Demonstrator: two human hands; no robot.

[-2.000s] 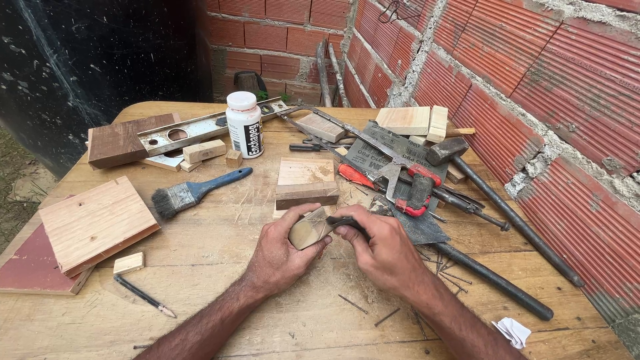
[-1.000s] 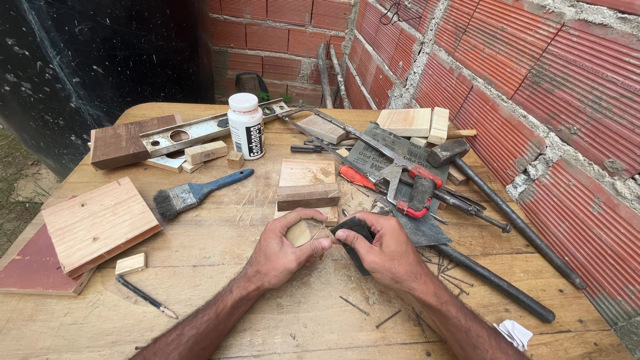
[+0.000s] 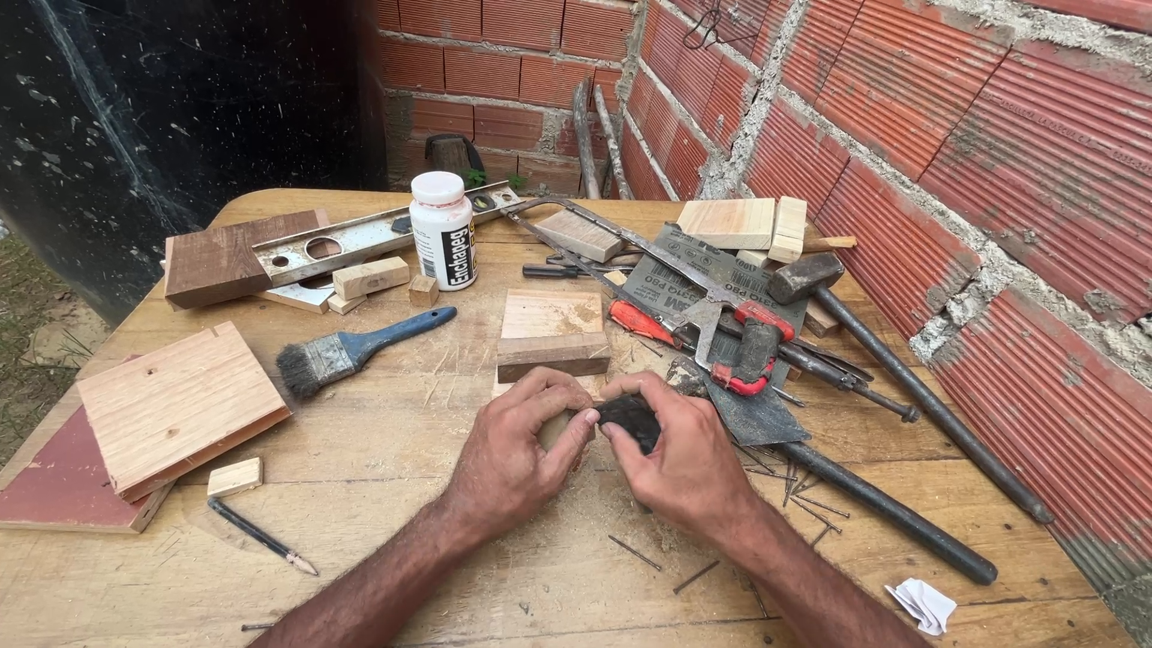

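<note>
Near the middle of the table my left hand pinches a small, pale, rounded piece of wood, largely covered by the fingers. My right hand grips a folded piece of dark sandpaper between thumb and fingers, its edge touching or close to the pale piece at the left thumb. Just beyond the hands lies a light board dusted with sawdust, a darker wood block across its near edge. To the right, a hacksaw with a red and black handle rests on sandpaper sheets.
At left are a blue-handled paintbrush, stacked boards, a pencil and a spirit level beside a white glue bottle. Two hammers, one long-handled, and loose nails lie right. A brick wall borders the table.
Two seconds ago more of the pale wood piece showed between my hands; now my left fingers cover most of it. The dark sandpaper in my right hand has shifted and turned.
</note>
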